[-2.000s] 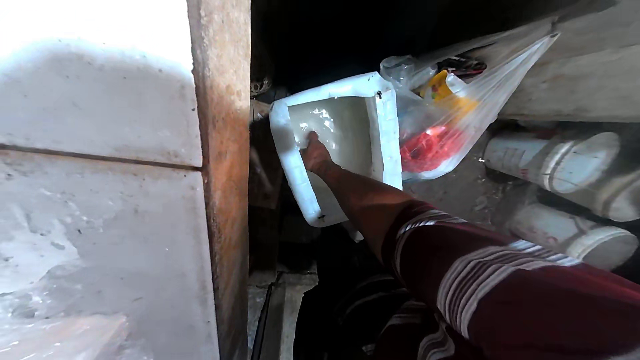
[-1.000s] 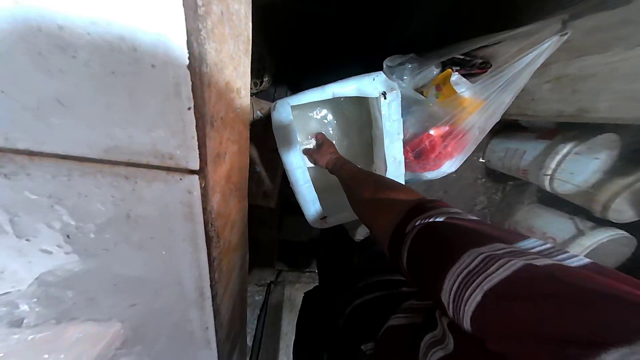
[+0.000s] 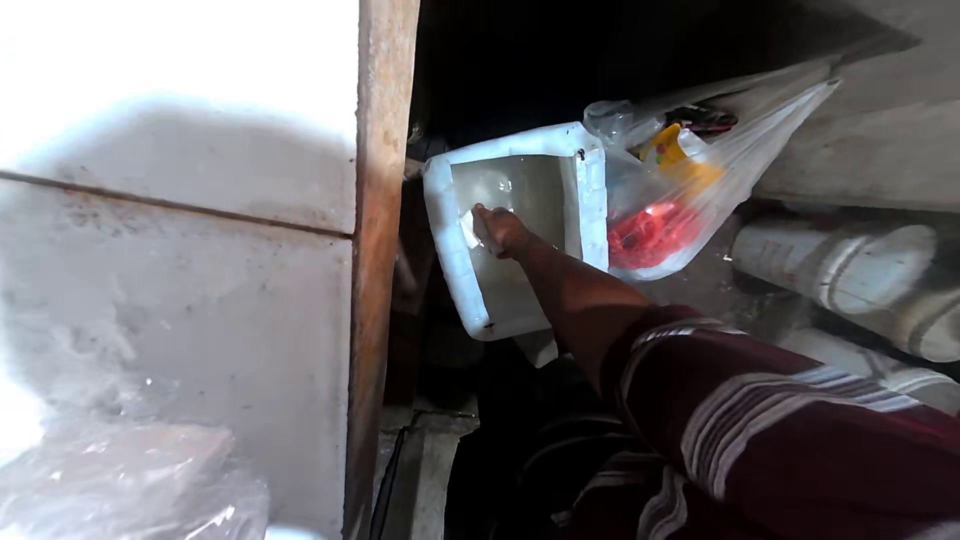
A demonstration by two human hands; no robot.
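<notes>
A white box with thick walls (image 3: pixel 590 199), likely foam, stands tilted in view at the centre, with cloudy water or other shiny wet matter inside. My right hand (image 3: pixel 499 231) reaches into it from the lower right, near its left wall. The fingers are closed around a small white piece (image 3: pixel 471 229), whose kind is unclear. A maroon sleeve with pale stripes covers my upper arm. My left hand is out of view.
Right of the box hangs a clear plastic bag (image 3: pixel 739 176) with red and yellow items. White buckets (image 3: pixel 847 259) lie farther right. At left, a wooden edge (image 3: pixel 382 217) borders a pale tiled surface (image 3: pixel 180 315), with clear plastic (image 3: pixel 135 480) on it.
My right hand has shifted within the box, and a white piece now shows more plainly at its fingers. The box and bag have stayed in place.
</notes>
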